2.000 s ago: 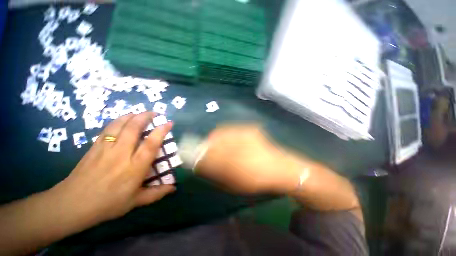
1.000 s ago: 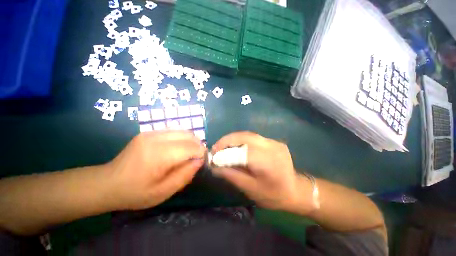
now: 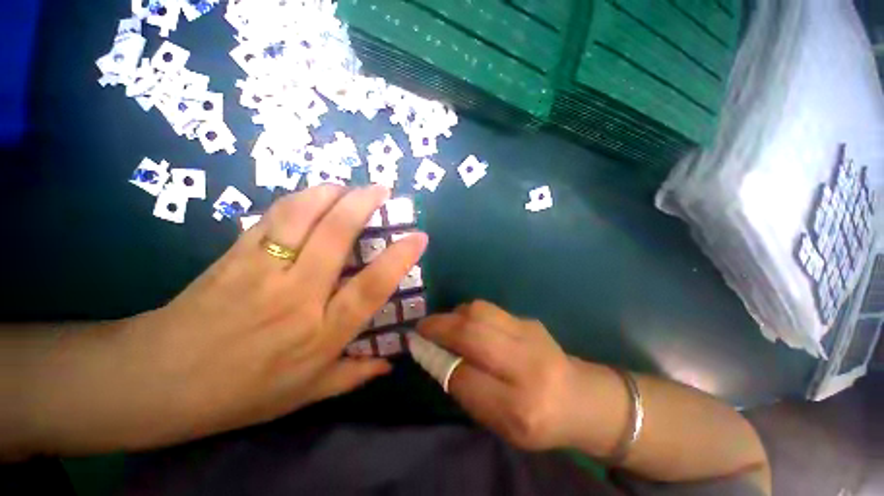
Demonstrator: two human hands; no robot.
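A PCB panel filled with rows of square modules (image 3: 412,307) lies near my body, its left part hidden under my left hand. My left hand (image 3: 291,281) rests flat over the panel with fingers spread, and it wears a ring. My right hand (image 3: 504,368) is at the panel's lower right corner. Its white-wrapped finger and a fingertip above it touch or nearly touch the module at that corner. Whether a module is between these fingertips cannot be told.
Loose white release liners (image 3: 281,97) are scattered beyond the panel, with one apart (image 3: 539,199). Two stacked green PCB panel blocks (image 3: 465,48) stand at the back. Stacked plastic trays (image 3: 775,184) at right carry grouped modules. A blue bin (image 3: 15,77) is at upper left.
My left hand has opened from its pinch and spread over the panel. My right hand has moved to the panel's lower right corner. The view has moved closer.
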